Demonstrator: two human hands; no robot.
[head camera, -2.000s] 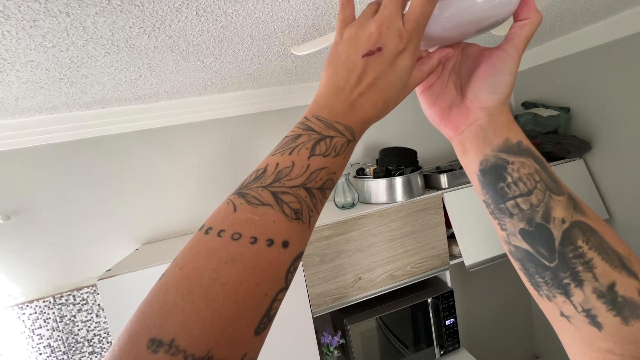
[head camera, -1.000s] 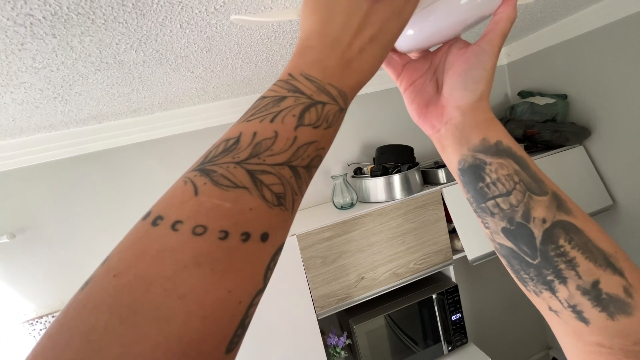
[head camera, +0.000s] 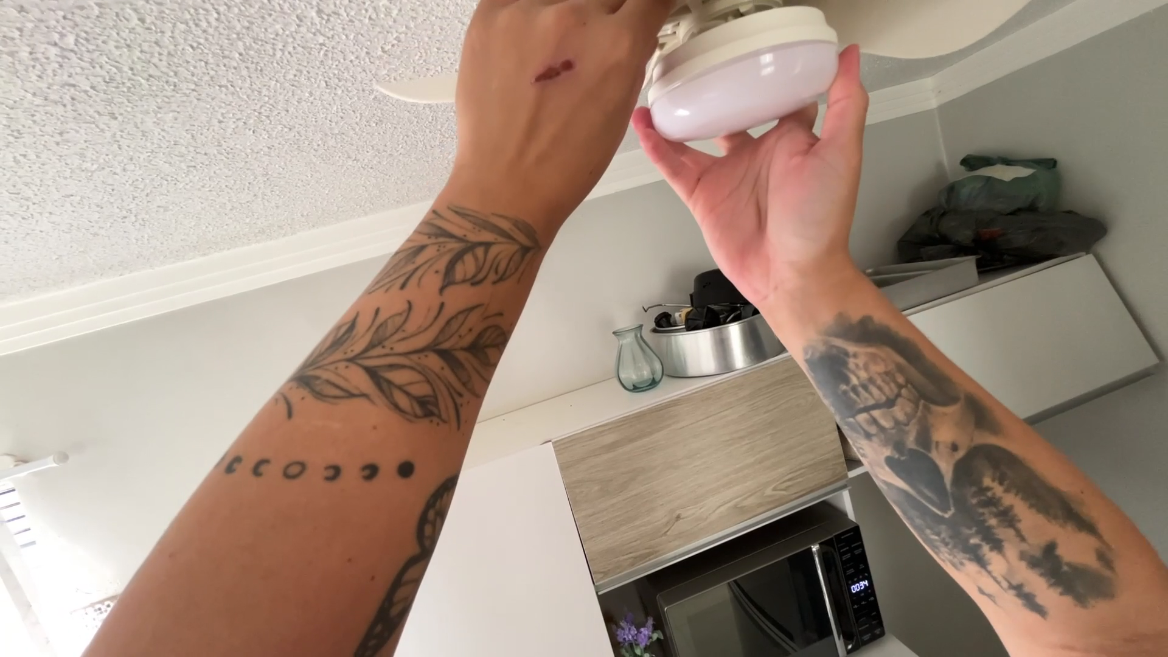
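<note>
A round white ceiling-fan light hangs at the top, with cream fan blades beside it. My right hand grips its rounded lower part from below, thumb on the right side and fingers on the left and underneath. My left hand is raised just left of the light, its back toward me. The left fingertips are cut off by the top edge and hidden, so what they touch does not show. White fittings are partly visible above the light, between the hands.
Below are wall cabinets with a wood-grain door, a glass vase and a round metal pan on top. Dark bags lie on the right cabinet. A microwave sits in a niche near purple flowers. The textured ceiling is close overhead.
The light and the fittings above it show more fully than before. My left hand went up to the top edge a second ago and now shows its back again. My right hand stays at the light.
</note>
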